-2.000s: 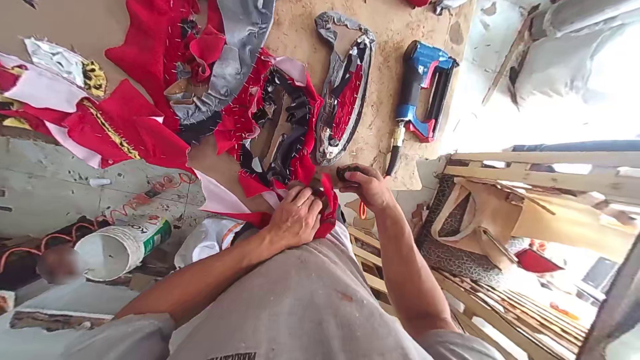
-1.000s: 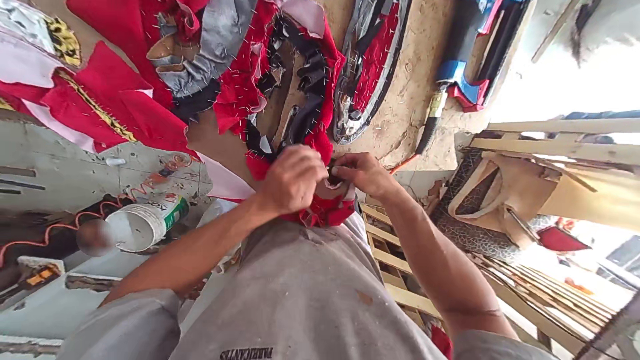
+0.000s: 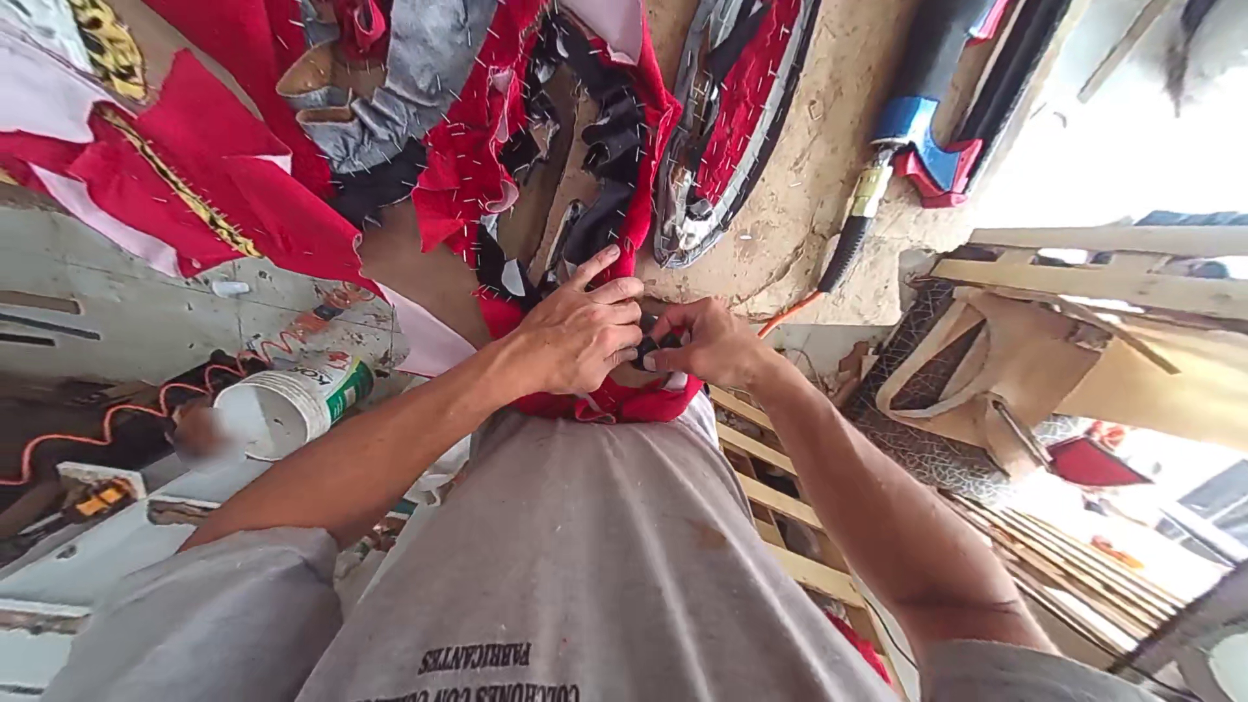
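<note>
A panel covered in red and black fabric (image 3: 639,146), edged with many staples, lies on the worktable with its lower end against my shirt. My left hand (image 3: 585,327) rests on the red fabric at that end, fingers bent over it. Close on its right, my right hand (image 3: 707,341) pinches a piece of black material (image 3: 651,349) between thumb and fingers. Left of the panel is a piece with grey and red stapled fabric (image 3: 414,88). An oval stapled piece (image 3: 741,117) in red and grey lies to the right.
A blue and black pneumatic stapler (image 3: 912,117) with an orange hose (image 3: 792,312) lies on the worktable (image 3: 809,214) at right. Red fabric with yellow trim (image 3: 195,185) hangs over the left edge. A white bucket (image 3: 283,405) stands lower left, wooden slats (image 3: 780,497) lower right.
My left hand, raised with bent fingers one second ago, now lies lower against the red fabric. My right hand stays beside it. The view has moved closer to the work.
</note>
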